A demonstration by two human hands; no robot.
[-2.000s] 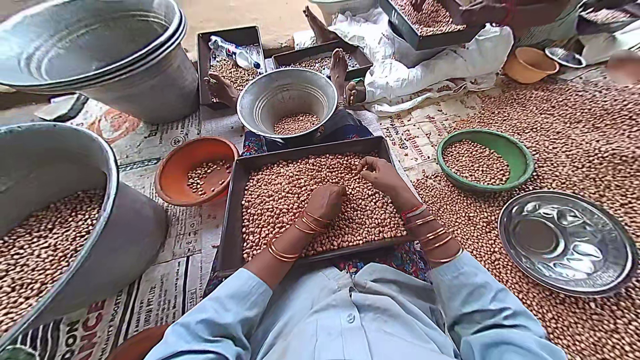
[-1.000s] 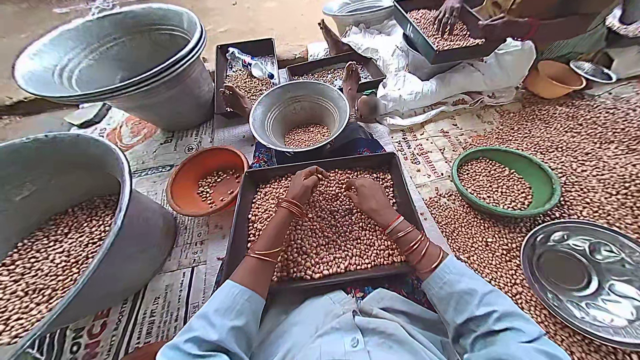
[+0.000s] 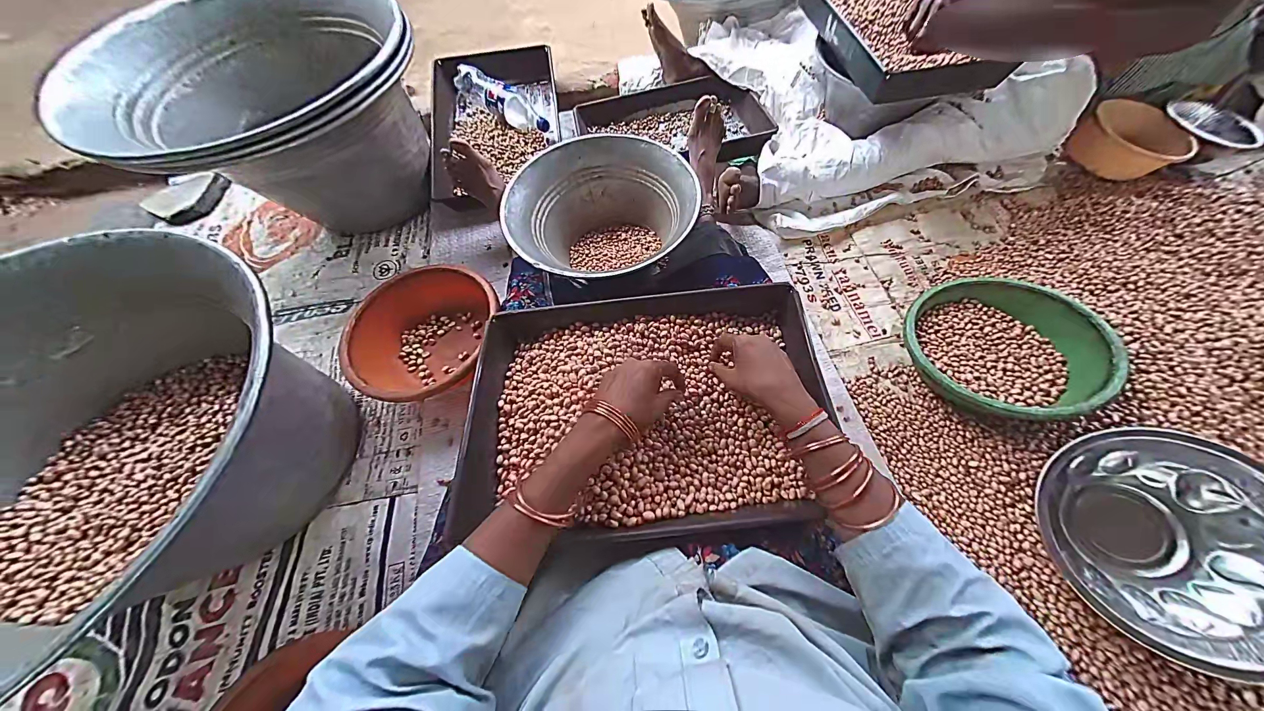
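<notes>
A dark rectangular tray [image 3: 482,425] full of reddish-brown nuts or beans [image 3: 691,464] rests on my lap. Over its middle is my left hand [image 3: 642,390], fingers curled low at the nuts. My right hand [image 3: 758,373] is a little to the right and slightly farther off, its fingertips bent down toward the same nuts. The two hands are apart. Whether either one pinches a nut is too small to tell. Just beyond the tray stands a metal basin [image 3: 523,222] with some nuts at its bottom. Left of the tray is an orange bowl [image 3: 365,341] holding a few nuts.
Large metal tubs [image 3: 365,168] are stacked at upper left; another tub [image 3: 296,434] with nuts stands nearer. Right are a green bowl [image 3: 1096,370], a steel plate [image 3: 1111,528] and spread nuts. Beyond lie trays [image 3: 750,109], a plastic bottle [image 3: 494,97], white sacks [image 3: 908,148] and another person's arm [image 3: 1066,28].
My left hand has moved nearer from the tray's far part to its middle. The other person's arm at upper right now reaches farther across their tray.
</notes>
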